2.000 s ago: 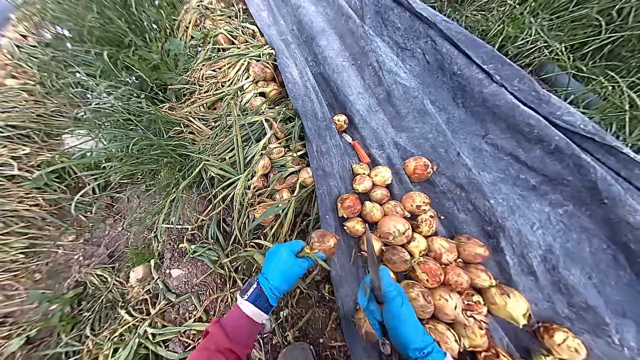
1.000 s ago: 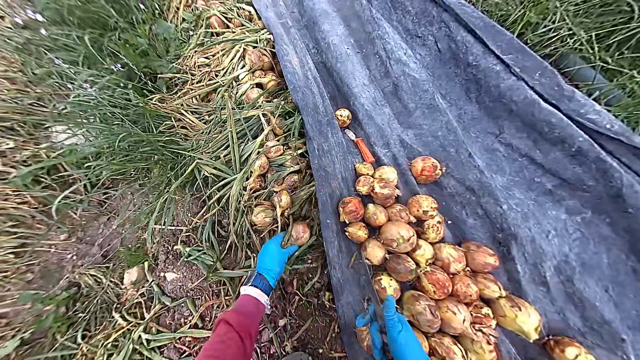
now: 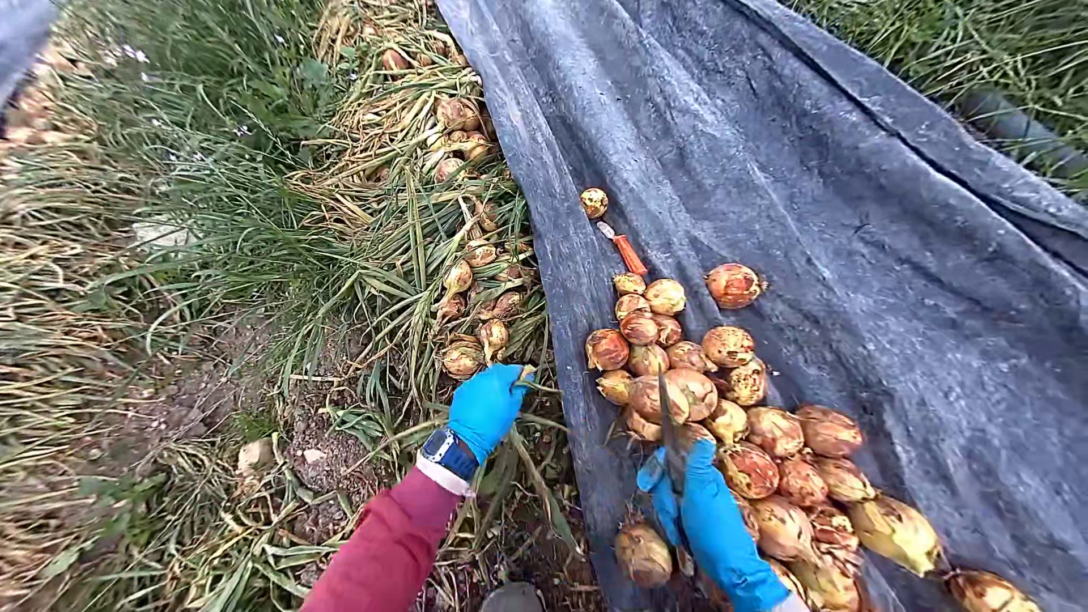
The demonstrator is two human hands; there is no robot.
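My left hand [image 3: 486, 408], in a blue glove with a watch at the wrist, grips cut onion leaves [image 3: 525, 376] beside the fabric's edge. My right hand [image 3: 701, 510], also gloved in blue, is closed around a knife, whose dark blade [image 3: 666, 416] points up over the onion pile. An onion [image 3: 650, 397] lies just behind the blade, against other onions. Below my right hand rests another onion [image 3: 643, 554]. Many trimmed onions [image 3: 775, 432] are heaped on the dark ground-cover fabric [image 3: 850, 323].
An orange-handled knife [image 3: 627, 253] lies on the fabric near a small onion [image 3: 594, 202]. Left of the fabric, onions with leaves [image 3: 463, 357] lie in a row among grass [image 3: 229, 204]. A dark pipe [image 3: 1020, 132] runs through grass at the upper right. A shoe tip [image 3: 512, 597] shows at the bottom.
My left hand held an onion a second ago and now has only leaves. An onion now lies on the pile near the blade. My right hand keeps the knife.
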